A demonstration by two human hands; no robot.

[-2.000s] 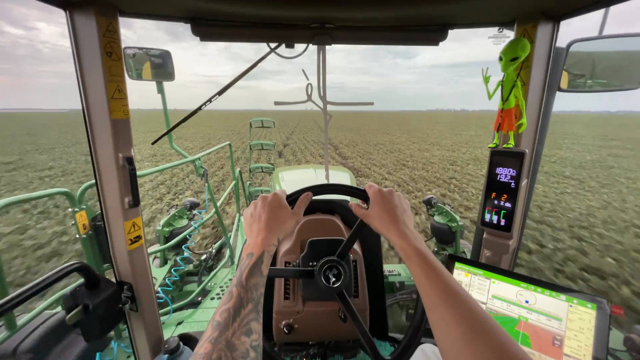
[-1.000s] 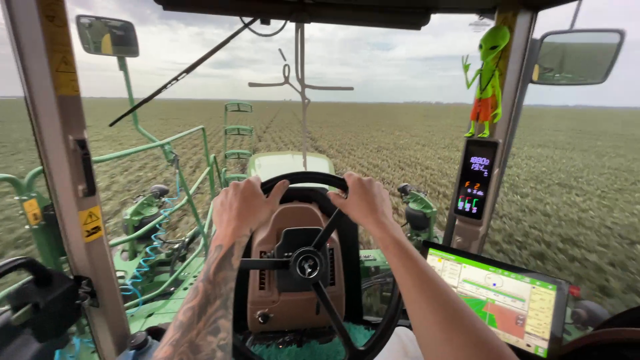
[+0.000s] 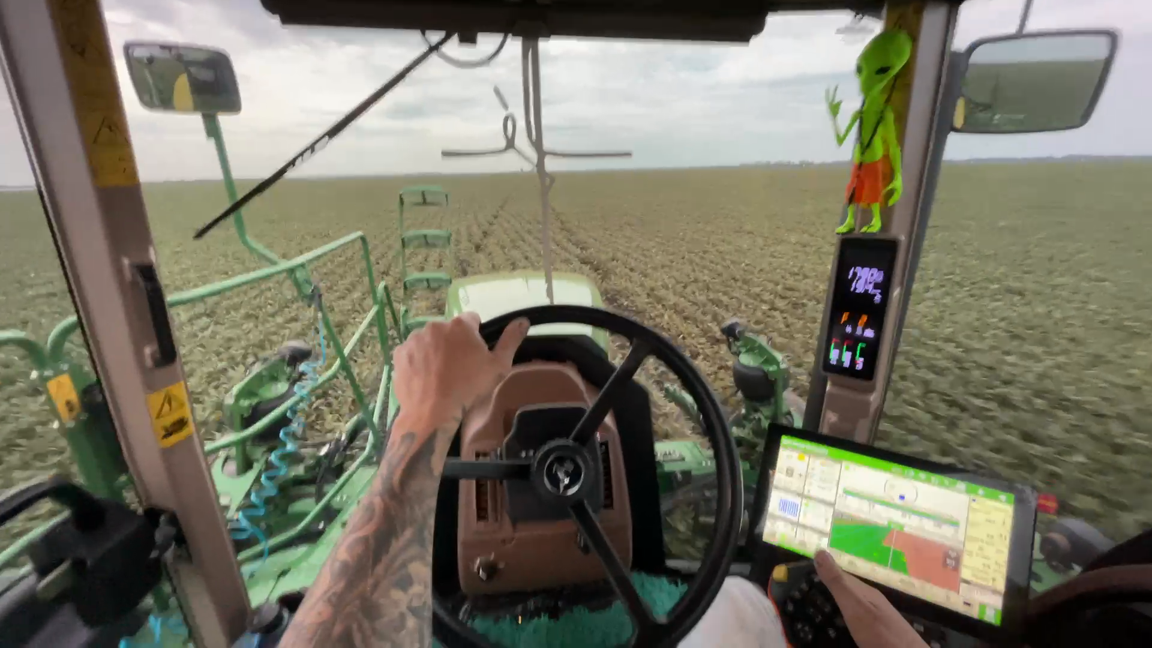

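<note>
My left hand, at the end of a tattooed forearm, grips the upper left of the black steering wheel, its thumb along the rim. At the lower right, my right hand rests on a black control lever with buttons, its thumb near the top; the rest of that hand is hidden or out of view. Just above it stands a lit touchscreen monitor showing a green and red field map. Behind the wheel is the brown steering column console.
Through the windshield, crop rows run ahead of the light green hood. Green railings stand outside on the left. A green alien figure is above a pillar display. Mirrors flank the cab.
My right hand has left the top right of the steering wheel and moved down to the control lever beside the monitor. My left hand stays on the wheel's rim.
</note>
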